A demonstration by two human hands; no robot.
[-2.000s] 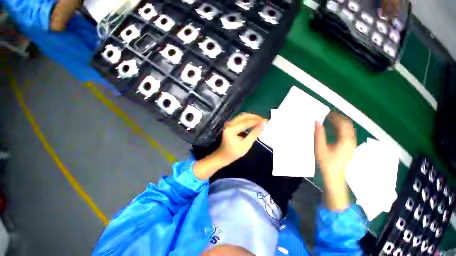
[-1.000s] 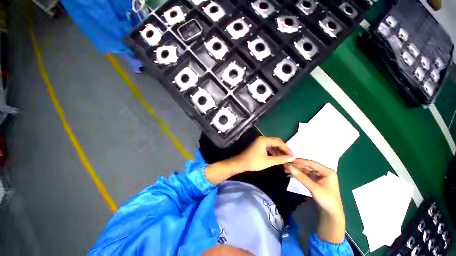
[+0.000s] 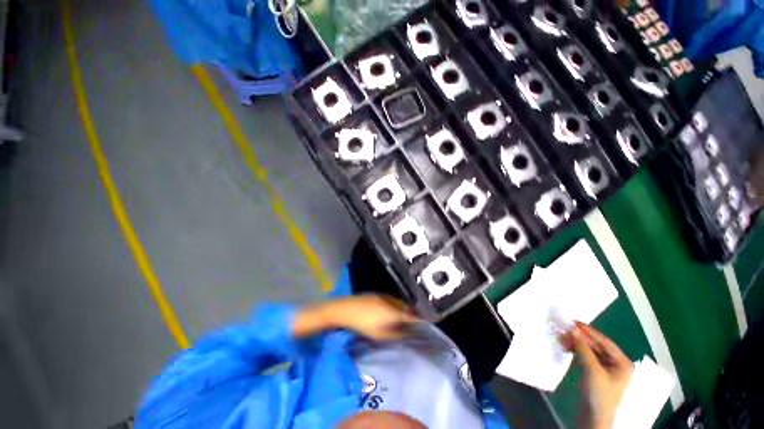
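Note:
My right hand (image 3: 601,360) is over the white sheets (image 3: 578,281). Its thumb and fingertips are together on a small, pale, shiny piece (image 3: 556,323), perhaps a film or sticker, above or against the sheets. My left hand (image 3: 360,316) is in front of my body, below the large black tray (image 3: 477,251). It is blurred, and I cannot tell whether it holds anything. The tray holds rows of silver modules with dark round centres, such as this one (image 3: 441,277). One empty pocket (image 3: 404,108) shows a raised outline near the tray's left side.
A second sheet pile (image 3: 645,394) lies right of my right hand on the green bench (image 3: 624,230). A neighbouring module tray (image 3: 712,180) is across the bench. Clear crinkled plastic (image 3: 377,23) lies behind the large tray. Another person's blue clothing (image 3: 234,33) is at the upper left.
My hands have moved apart; they met at the fingertips before. My left hand has drawn back toward my body. The view has shifted, so the large tray sits lower and further right.

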